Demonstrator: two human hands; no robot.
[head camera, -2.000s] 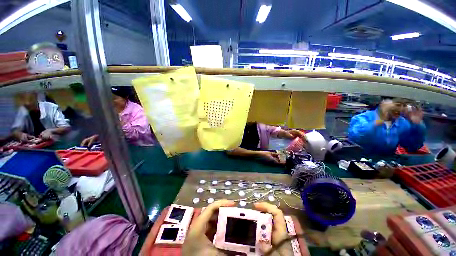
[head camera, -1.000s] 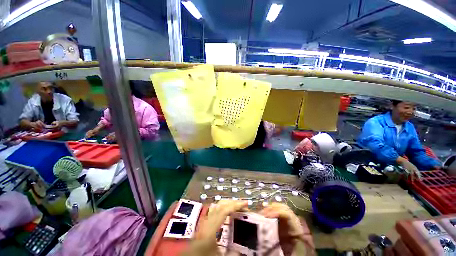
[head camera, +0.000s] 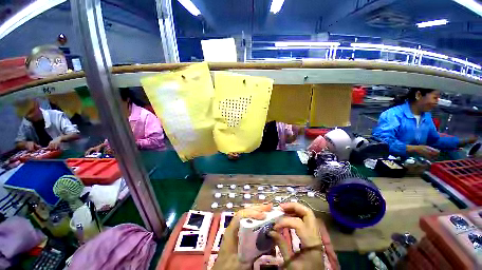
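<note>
I hold a white-and-pink camera-like unit (head camera: 252, 232) low in the middle of the view, tilted, with its round dark lens-like part towards my right fingers. My left hand (head camera: 232, 245) grips its left side. My right hand (head camera: 304, 237) is on its right side, with fingers at the round part. Below it is a salmon-pink foam tray (head camera: 170, 253) with units; two at its left show black screens, such as this one (head camera: 189, 240). My hands hide much of the tray.
Wired white discs (head camera: 247, 196) lie on brown board (head camera: 412, 219). A dark blue-purple basket (head camera: 357, 204) and grey wire bundle (head camera: 332, 171) are right of them. Stacked foam trays (head camera: 436, 248) stand right. A metal post (head camera: 113, 113), pink cloth (head camera: 112, 249) and green fan (head camera: 68, 187) are left. People sit opposite.
The unit was screen-up towards me; now it is turned and its round lens-like part shows. My right fingers have moved onto that part. The person in blue has shifted an arm.
</note>
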